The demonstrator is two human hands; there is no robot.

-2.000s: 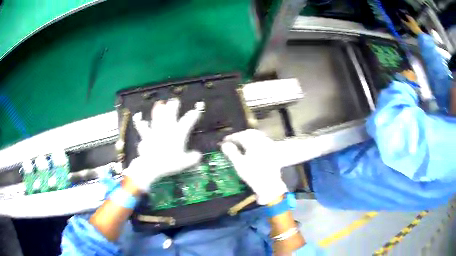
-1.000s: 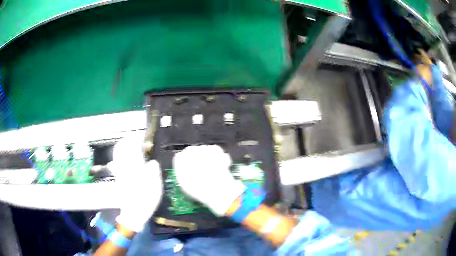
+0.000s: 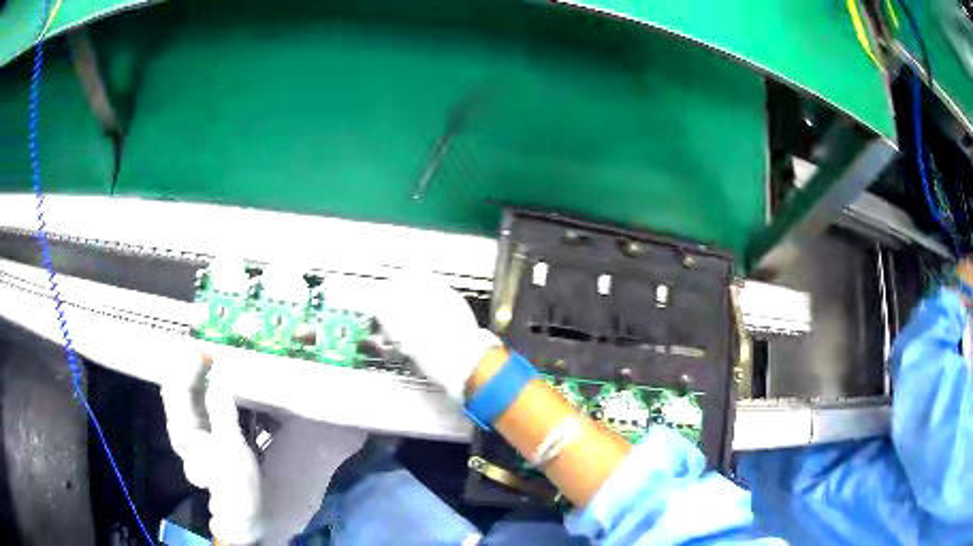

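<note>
A green PCB panel (image 3: 280, 323) of three joined boards lies on the conveyor rails at centre left. My right hand (image 3: 427, 325), white-gloved with a blue wrist strap, reaches left across the rail to the panel's right end; its fingers are blurred, so a grip cannot be told. My left hand (image 3: 208, 437), white-gloved, is below the panel's left end, in front of the near rail, its fingertips near the panel's edge. The black carrier fixture (image 3: 619, 320) rests across the rails to the right. A second PCB panel (image 3: 624, 407) sits in its near row, partly hidden by my right arm.
The conveyor rail (image 3: 128, 226) runs left to right. Tweezers (image 3: 432, 165) lie on the green mat (image 3: 320, 128) behind it. A coiled blue cord (image 3: 53, 288) hangs at left. Another person's blue sleeve (image 3: 939, 373) is at far right. A metal post (image 3: 822, 197) stands behind the fixture.
Both hands have left the fixture and moved left, the right hand now at the queued panel. The view has swung left, so the fixture appears further right.
</note>
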